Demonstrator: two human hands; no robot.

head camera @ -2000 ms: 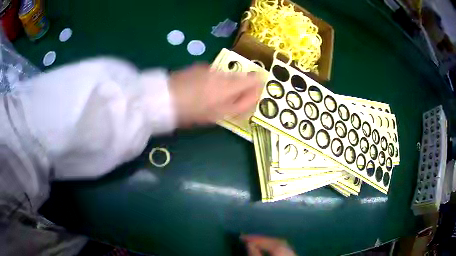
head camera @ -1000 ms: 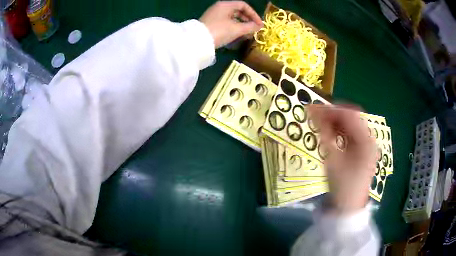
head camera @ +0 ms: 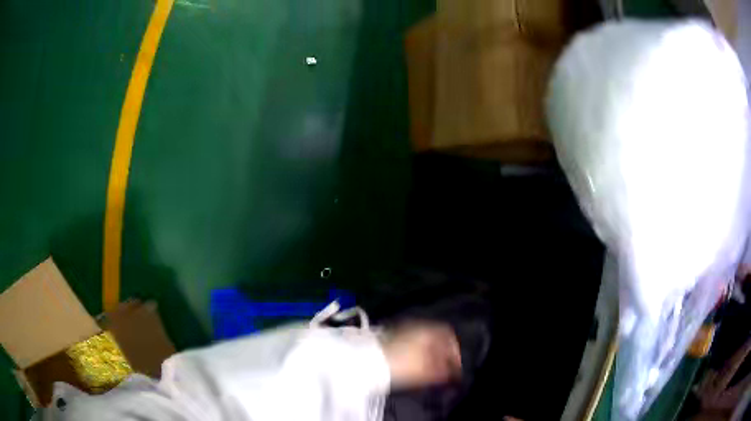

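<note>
My left hand (head camera: 424, 358), in a white sleeve reaching in from the lower left, is blurred over a dark area at the bottom centre. Its fingers are not clear, and I cannot tell if it holds anything. An open cardboard box (head camera: 41, 316) stands on the floor at the lower left, with yellow scraps (head camera: 99, 362) inside. My right hand cannot be made out; a tiny bit of skin at the bottom edge is too cut off to identify.
Green floor (head camera: 247, 164) with a yellow line (head camera: 122, 156) and a small ring (head camera: 326, 272). A blue object (head camera: 235, 312) is beside the sleeve. Brown cardboard boxes (head camera: 486, 90) stand at the top. A large whitish plastic bag (head camera: 659, 148) bulges at the right, above a table edge (head camera: 608, 382).
The view has swung from the tabletop to the floor. The sheets and the scrap box on the table are out of view. My left hand has left the scrap box there.
</note>
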